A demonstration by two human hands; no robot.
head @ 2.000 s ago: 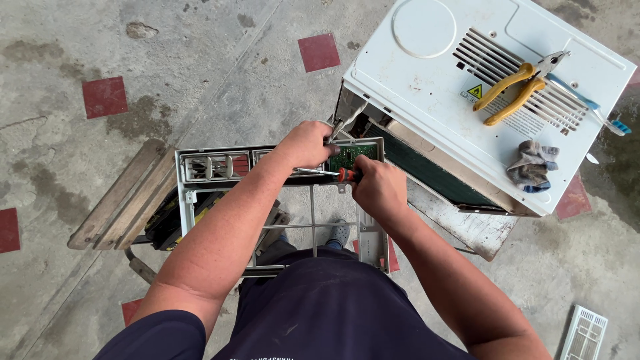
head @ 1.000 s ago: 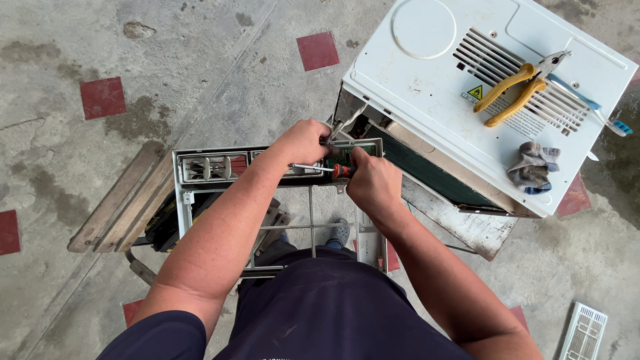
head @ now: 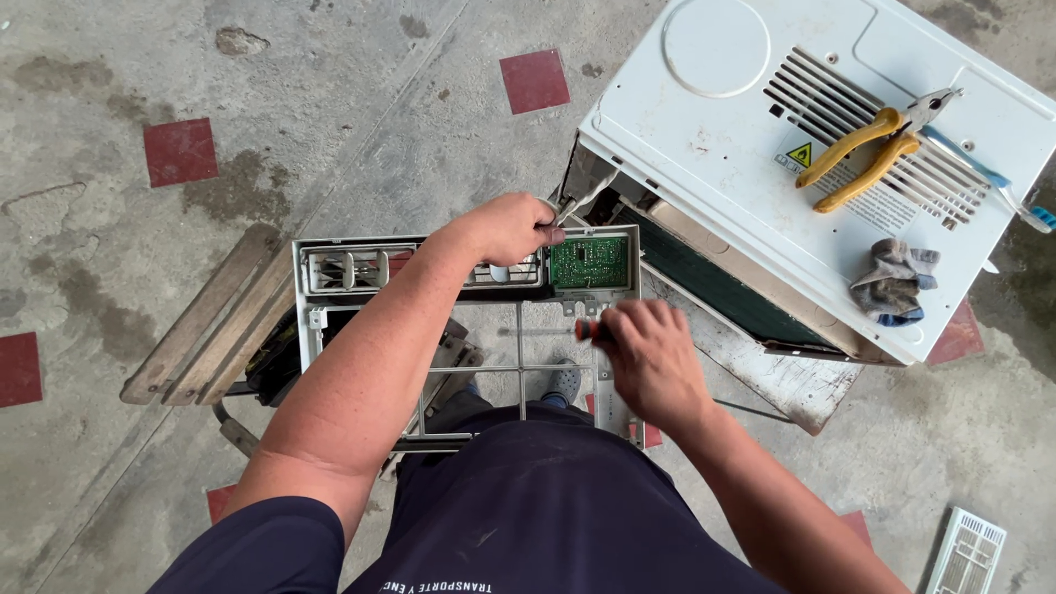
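In the head view my left hand point(head: 516, 231) is at the top edge of a light plastic appliance frame point(head: 634, 256), its fingers closed around the end of wires point(head: 587, 198) that run to the white appliance. Just right of those fingers a green circuit board point(head: 587, 261) lies in the frame's top compartment. Louvre vanes point(head: 365, 269) show in the compartment to the left. My right hand point(head: 656, 355) is below the board, apart from it, and grips a screwdriver with a red and black handle point(head: 586, 330); its shaft is blurred and points left.
A white metal appliance housing point(head: 718, 124) stands at upper right, with yellow-handled pliers point(head: 850, 157), a blue toothbrush point(head: 965, 157) and a crumpled grey cloth point(head: 893, 280) on top. A wooden slatted seat point(head: 223, 322) is at left. A white plastic grille point(head: 967, 553) lies on the floor at lower right.
My right hand has drawn down and away from the circuit board, keeping the screwdriver, and the board is now more exposed. My left hand stays near the frame's top edge.
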